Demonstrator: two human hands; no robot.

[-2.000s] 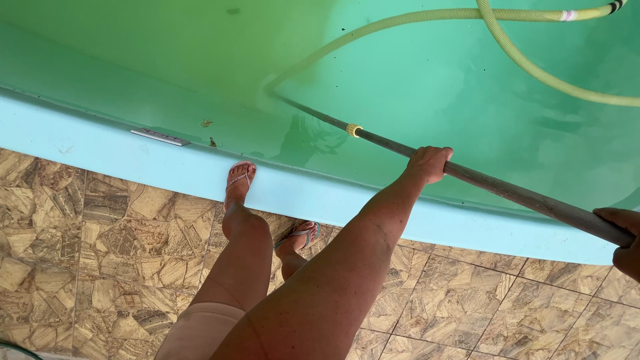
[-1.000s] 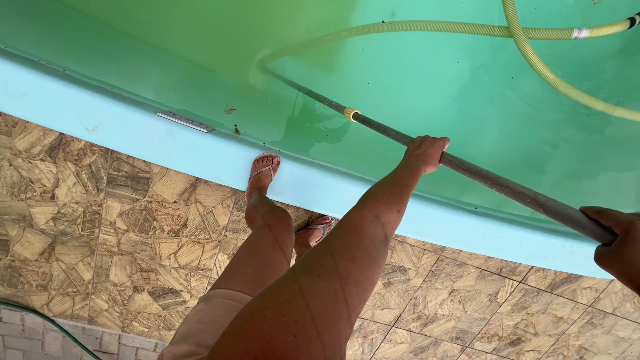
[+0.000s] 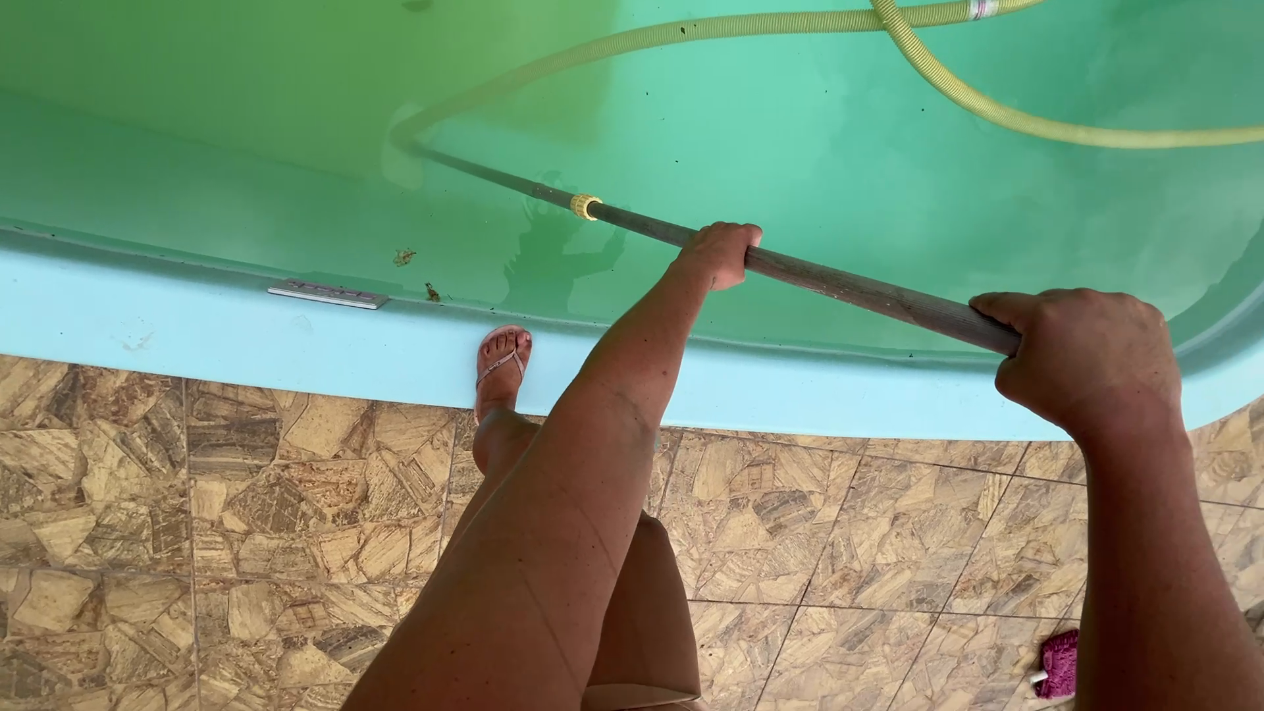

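A long grey telescopic pole (image 3: 869, 293) slants down to the left into the green pool water (image 3: 770, 109). My left hand (image 3: 726, 254) is wrapped around its middle, a little above the yellow locking collar (image 3: 586, 206). At the pole's upper right end, my right hand (image 3: 1086, 360) grips it with the thumb laid along the shaft. The pole's far end blurs under the murky water, where a pale shape shows beside the end of a yellow ribbed hose (image 3: 652, 38). What is fixed to the pole there cannot be made out.
My sandalled foot (image 3: 502, 360) stands on the light blue pool rim (image 3: 889, 395). A skimmer cover or plate (image 3: 328, 293) sits at the rim's inner edge, with leaf debris (image 3: 405, 257) nearby. Patterned stone tiles (image 3: 750, 533) border the pool; a purple cloth-like item (image 3: 1059, 664) lies at lower right.
My right hand, partly cut off at the frame's right edge before, now shows whole with its forearm. Both hands stay on the pole. Only one foot shows now, where two did earlier.
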